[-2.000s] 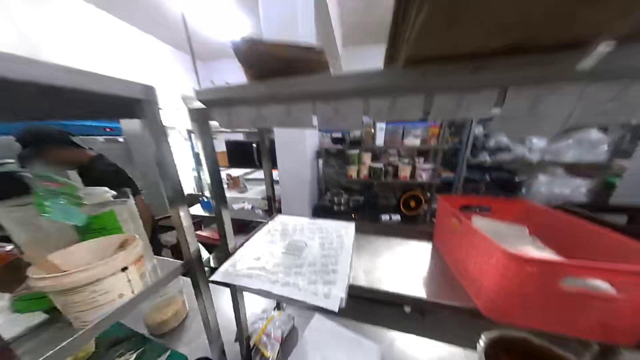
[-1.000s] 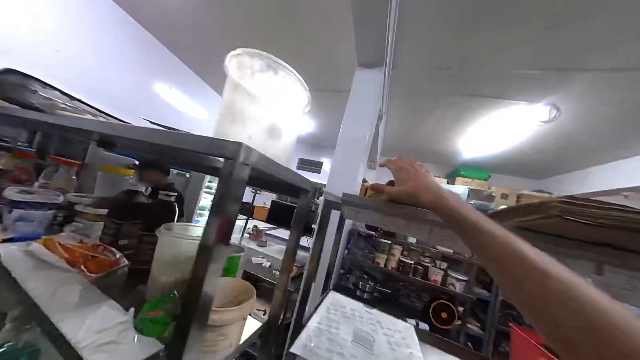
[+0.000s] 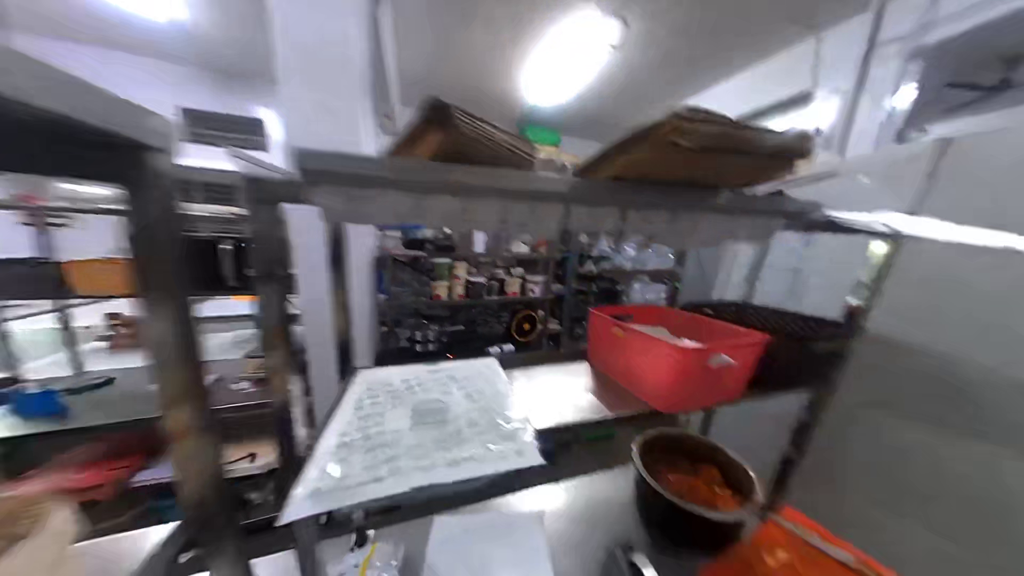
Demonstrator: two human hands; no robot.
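Neither of my hands is in the head view. A flat white printed sheet (image 3: pixel 424 424) lies on the left part of a metal shelf, its front edge overhanging. To its right on the same shelf sits a red plastic crate (image 3: pixel 672 352) with something white inside. Below, a round metal pot (image 3: pixel 696 484) holds orange-red food on a steel surface. At the bottom right edge is an orange container (image 3: pixel 792 548), partly cut off.
Flattened brown cardboard (image 3: pixel 696 148) lies on the top shelf (image 3: pixel 496 182). Metal posts (image 3: pixel 184 360) stand at the left. Farther back, shelves hold cups and jars (image 3: pixel 488 284). A dark crate (image 3: pixel 776 340) stands behind the red one. The picture is blurred.
A bare hand and forearm reached to the top shelf a second ago and are now out of view. The view has swung down and to the right, showing the red crate and the pot.
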